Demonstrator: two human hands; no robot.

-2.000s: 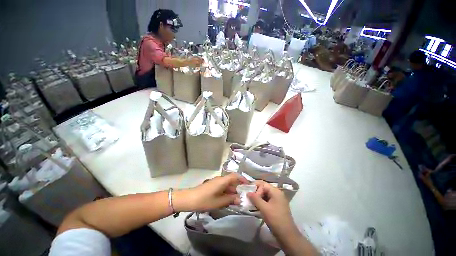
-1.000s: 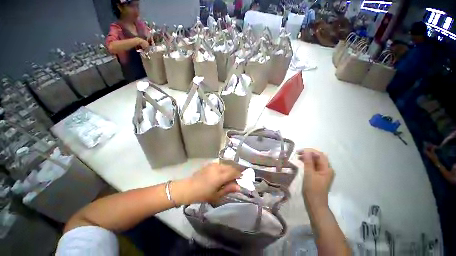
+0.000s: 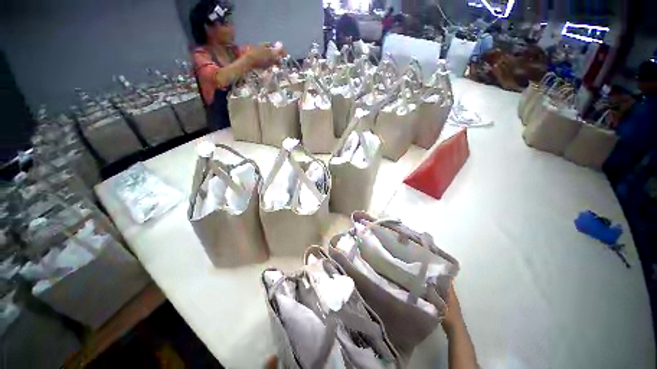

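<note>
Two taupe handbags stand side by side at the table's near edge. The nearer handbag [image 3: 292, 321] has a white wrap [image 3: 335, 290] at its handle and pale stuffing inside. The other handbag [image 3: 389, 306] touches it on the right, its handles raised and white tissue in its opening. My right hand [image 3: 454, 317] is against the right end of that handbag; its fingers are hidden by the bag. Only a sliver of my left hand [image 3: 271, 362] shows at the bottom edge, left of the nearer handbag; its grip is hidden.
Stuffed handbags [image 3: 227, 230] with white-wrapped handles stand just beyond, with rows behind them. A red folded marker [image 3: 441, 164] stands mid-table. Flat clear plastic bags [image 3: 146, 194] lie at left, a blue tool-like object [image 3: 598, 227] at right. A coworker [image 3: 220, 65] works at the far left.
My left hand has left the white wrap and dropped to the bottom edge. My right hand has come to the bag's right end. The two near handbags are turned and pushed together. The view has shifted.
</note>
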